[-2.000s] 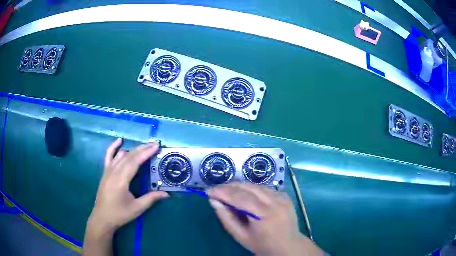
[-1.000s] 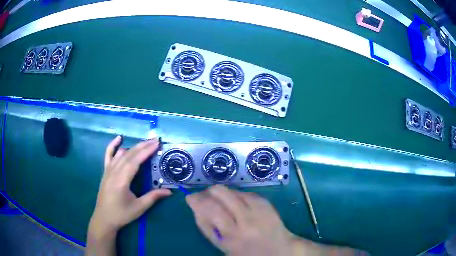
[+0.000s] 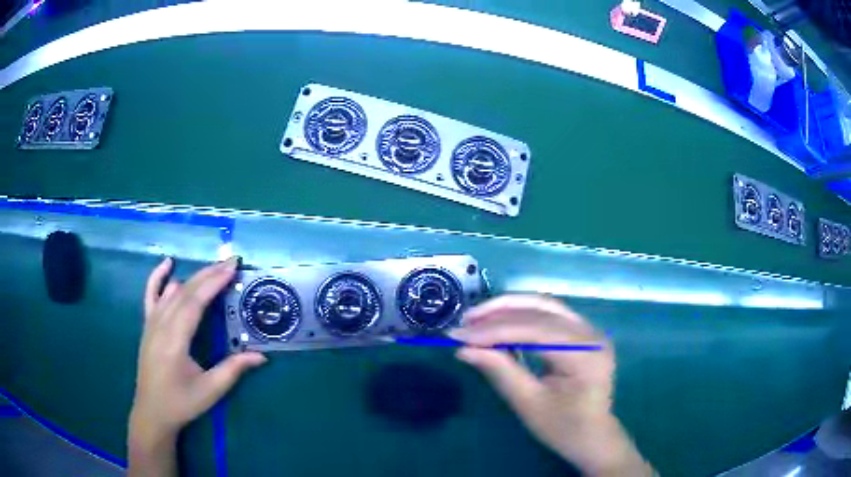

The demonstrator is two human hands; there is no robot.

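A silver three-lens panel [image 3: 350, 302] lies on the glossy green bench edge, its right end tilted slightly up in view. My bare left hand [image 3: 191, 345] grips its left end, fingers at the top corner and thumb at the bottom corner. My bare right hand [image 3: 541, 359] holds a thin blue brush [image 3: 551, 347] like a pen, nearly level. The brush tip is at the panel's lower edge, below the gap between the middle and right lenses. My right hand covers the area by the panel's lower right corner; the tan stick is not clearly seen.
Another three-lens panel [image 3: 407, 147] lies on the green belt beyond, with smaller ones far left [image 3: 63, 119] and right [image 3: 769, 210]. A black pad [image 3: 63, 266] lies left; a dark oval [image 3: 415, 393] shows below my panel. A blue tray [image 3: 760, 79] and pink-orange frame [image 3: 638, 21] are upper right.
The brush has moved from the panel's lower left edge rightward and lies flatter. The dark oval now shows below the panel. The tan stick, seen before, is now hidden. The view has shifted.
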